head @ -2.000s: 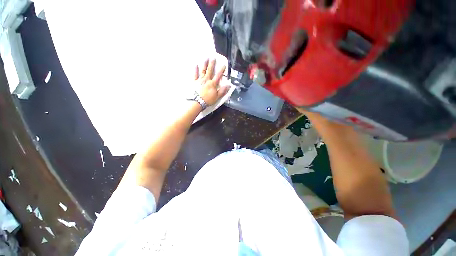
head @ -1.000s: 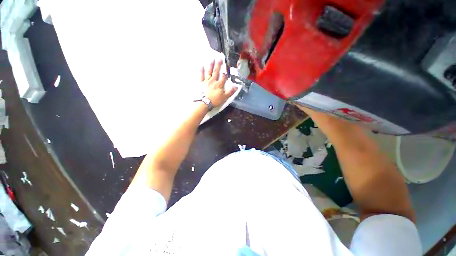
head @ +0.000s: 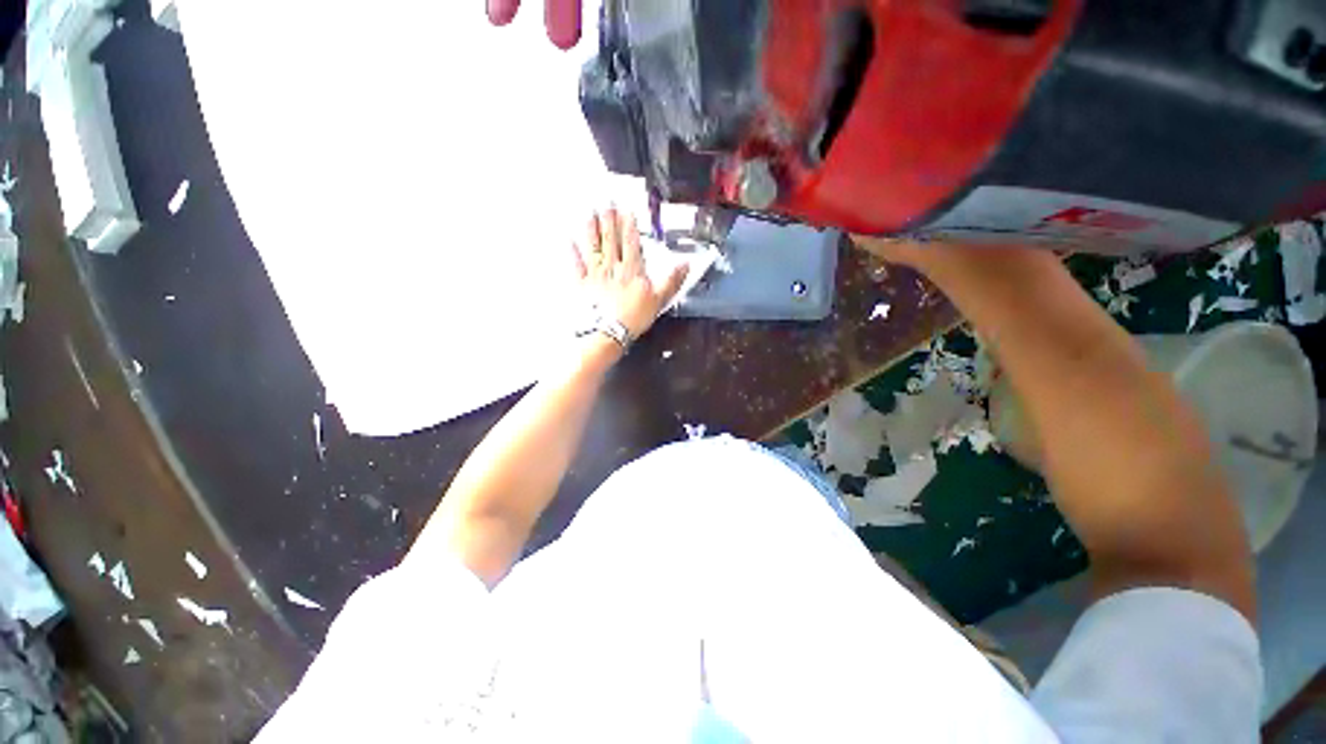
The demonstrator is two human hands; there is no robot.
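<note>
The red and black cloth cutting machine (head: 931, 138) fills the top right. Its silver-grey base plate (head: 771, 272) lies on the table at the right edge of the thick white fabric lay (head: 393, 189). The knife area between them is mostly hidden. My left hand (head: 625, 276) lies flat on the lay's edge, fingers spread, just left of the base plate, holding nothing. My right forearm reaches up behind the motor housing, which hides my right hand. Two reddish rounded tips show at the top edge; I cannot tell what they are.
The dark table (head: 189, 334) curves along the left, with white scraps on it. A narrow white stack (head: 90, 167) lies at the upper left. Right of the table edge are a green floor (head: 1003, 552) with offcuts and a white bucket (head: 1258, 422) beyond my right forearm.
The machine has turned, and its base plate sits more level in view. My right forearm has swung outward to the right. My left hand stays on the lay's edge, slightly lower in view.
</note>
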